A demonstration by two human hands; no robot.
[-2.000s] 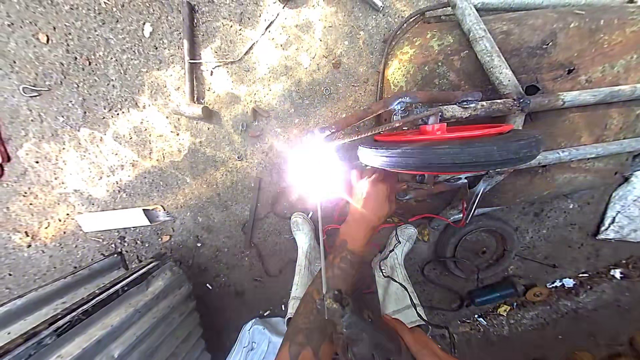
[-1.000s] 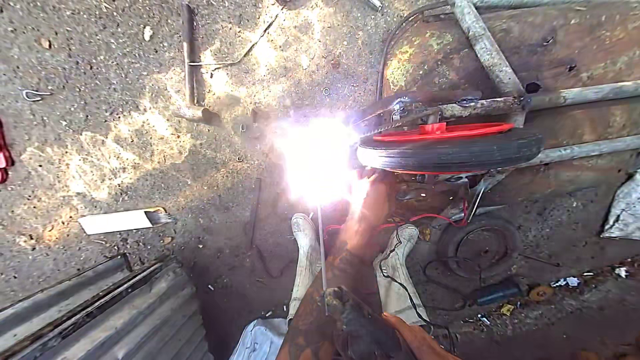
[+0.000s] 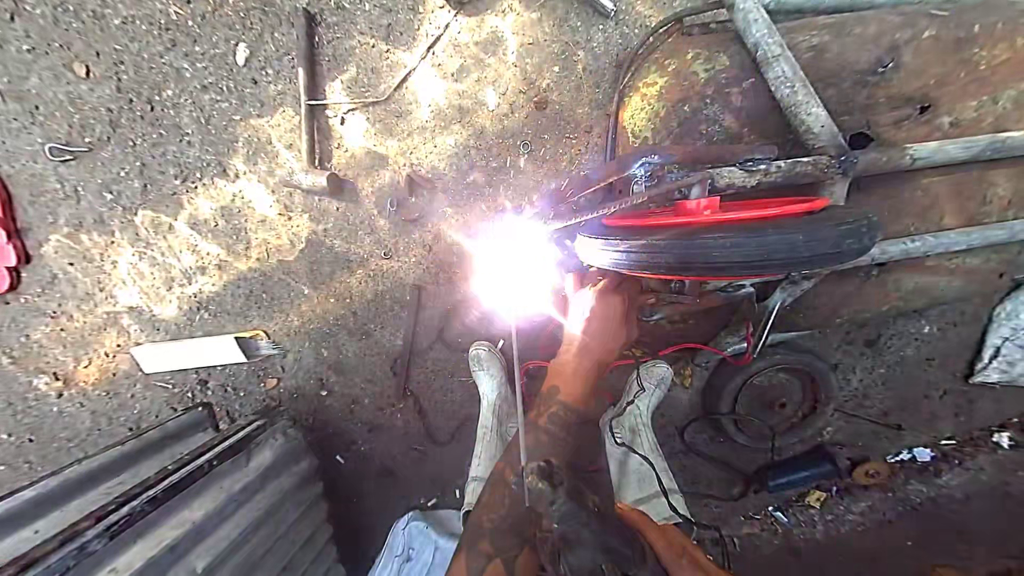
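A blinding welding arc [image 3: 516, 268] burns at the left end of a black tyre on a red-rimmed wheel [image 3: 724, 244]. My left hand [image 3: 600, 312] is just below that end of the tyre, close to the arc; glare and the wheel hide its fingertips and whatever it touches. A thin welding electrode [image 3: 520, 408] runs up to the glare from a dark electrode holder [image 3: 588, 520] at the bottom. Partly cut off by the lower edge, my right hand [image 3: 668, 544] is closed around the holder. Rusty metal tubing [image 3: 680, 160] and a chain [image 3: 616, 206] lie above the wheel.
A hammer [image 3: 310, 104] and an opened packet of rods [image 3: 192, 354] lie on the ground at left. Corrugated metal sheets [image 3: 240, 496] fill the lower left. My white boots [image 3: 492, 392] stand beneath my arms. Cables and a loose wheel [image 3: 770, 398] are at lower right.
The arc's glare spread wider one second ago and is smaller now. Both hands stay in nearly the same place.
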